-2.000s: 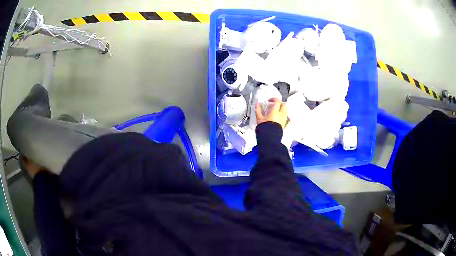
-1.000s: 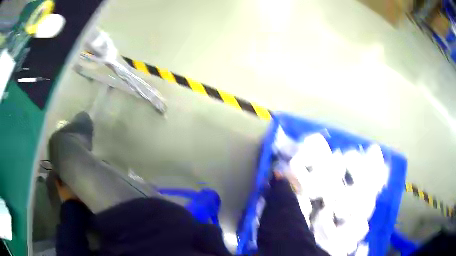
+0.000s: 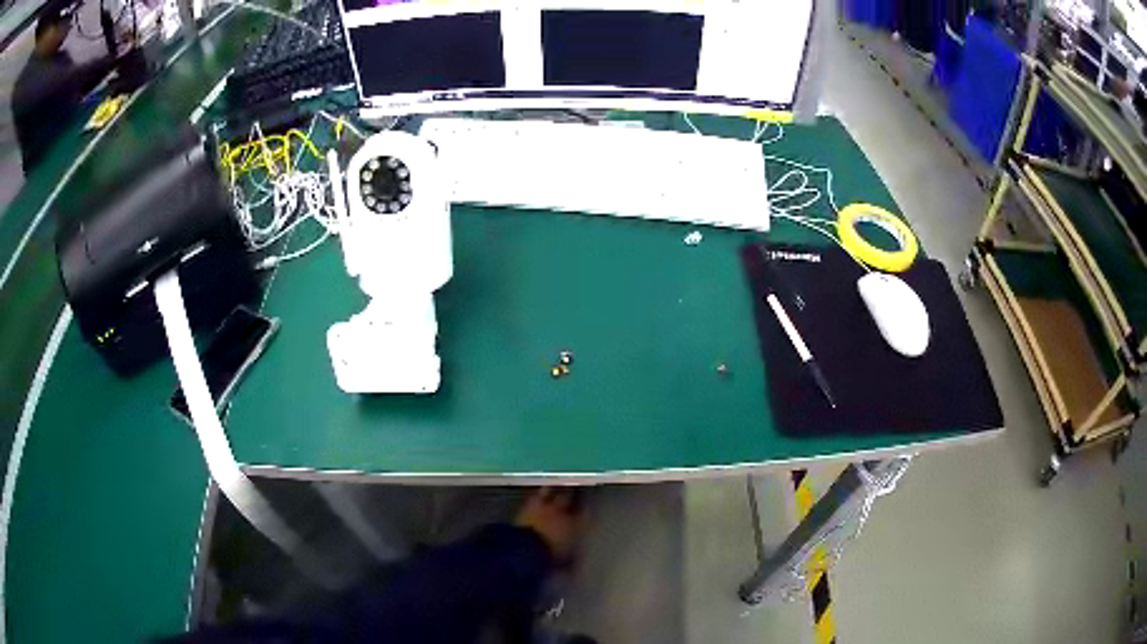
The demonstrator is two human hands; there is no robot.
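A white security camera (image 3: 400,239) stands on the green mat at the left of the bench, its round black lens face and LED ring towards me. Its white bracket is at the near end. My left hand (image 3: 550,522) is low, just below the bench's front edge, dark and partly cut off from sight; its fingers and any hold cannot be made out. Its dark sleeve comes from the lower left. My right hand is not in view. A few tiny brassy specks (image 3: 562,366) lie on the mat.
A black label printer (image 3: 151,252) with a long white strip and a phone (image 3: 227,359) are on the left. Behind are cables, a keyboard (image 3: 616,170) and monitor (image 3: 623,57). Right are yellow tape (image 3: 877,238), a mouse (image 3: 894,313), a pen (image 3: 800,349) and a cart.
The view has swung left from the blue crate of white cameras to the bench. My right hand, earlier at the crate, is out of the picture. My left hand now shows below the bench edge.
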